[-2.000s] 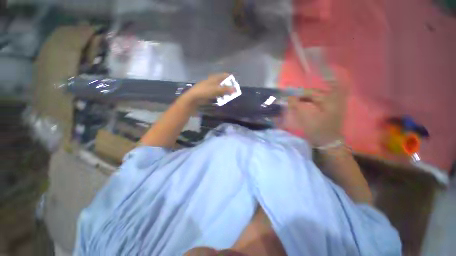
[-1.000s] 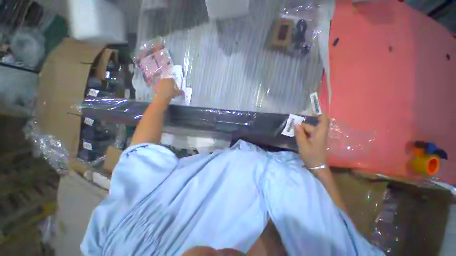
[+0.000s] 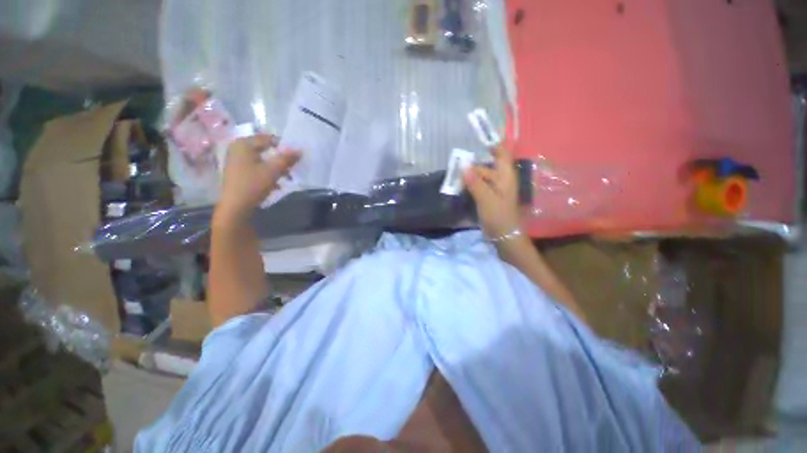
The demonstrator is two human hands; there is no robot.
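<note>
The long bagged dark unit (image 3: pixel 380 202) lies across in front of me, with loose clear bag past its ends. My right hand (image 3: pixel 495 190) is over its right end and holds barcode labels: one label (image 3: pixel 456 171) at the thumb, another (image 3: pixel 483 126) at the fingertips. My left hand (image 3: pixel 252 177) is above the unit's left part, its fingertips at the lower left edge of a printed white leaflet (image 3: pixel 311 115); whether it grips the paper is unclear. A paler white sheet (image 3: pixel 358 155) lies beside the leaflet. Left of it is a pink-red accessory bag (image 3: pixel 202 131).
An open brown carton (image 3: pixel 66 190) with dark bagged units is at the left. Small bagged parts (image 3: pixel 421 25) lie on the ribbed white stack (image 3: pixel 257 44). An orange and blue tape dispenser (image 3: pixel 721 190) sits on the red surface (image 3: pixel 646 106). Brown cardboard (image 3: pixel 602 265) is at lower right.
The view has shifted, so things on the stack sit further left. The leaflet now shows larger and spread beside my left hand. My right hand still holds the labels, now above the unit.
</note>
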